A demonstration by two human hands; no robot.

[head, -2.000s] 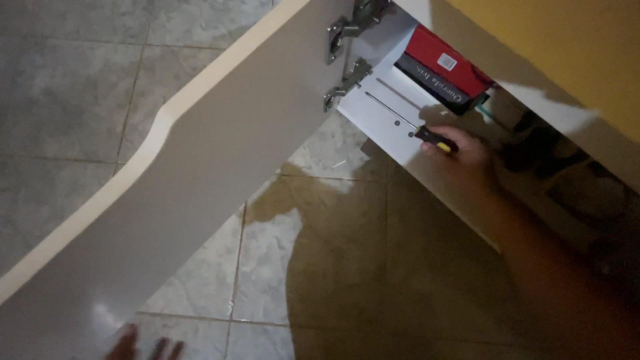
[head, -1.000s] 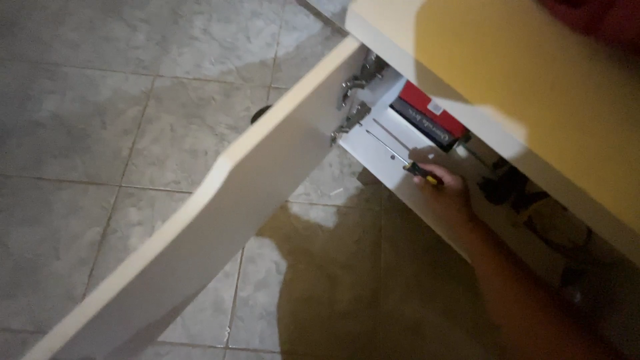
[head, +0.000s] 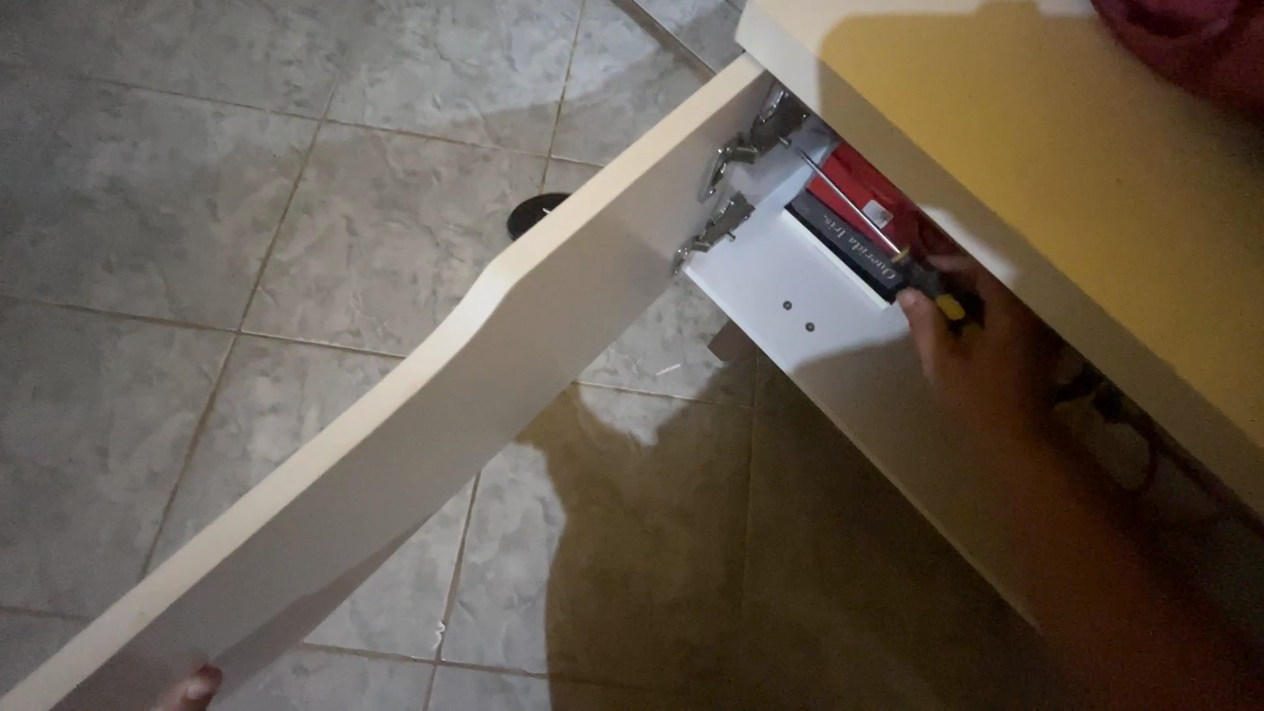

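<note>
My right hand (head: 973,336) grips a screwdriver (head: 928,281) with a black and yellow handle, inside a white cabinet. Its long metal shaft points up and left across a red box and a dark box (head: 844,247), and the tip is near the upper hinge (head: 736,153). A second metal hinge (head: 711,234) sits lower down, on the open cabinet door (head: 494,355). At the bottom left, fingertips of my left hand (head: 190,688) show against the door's inner face; most of that hand is out of view.
The cabinet's bottom shelf (head: 770,286) has two small screws or dark dots. A dark round object (head: 533,212) lies on the tiled floor behind the door. Above the shelf is the yellowish cabinet top (head: 1037,128), with red fabric (head: 1195,39) on it. Dim items lie deeper inside the cabinet.
My right hand has moved the screwdriver from over the shelf to over the boxes, nearer the upper hinge. My left fingertips, out of view one second ago, show again at the door.
</note>
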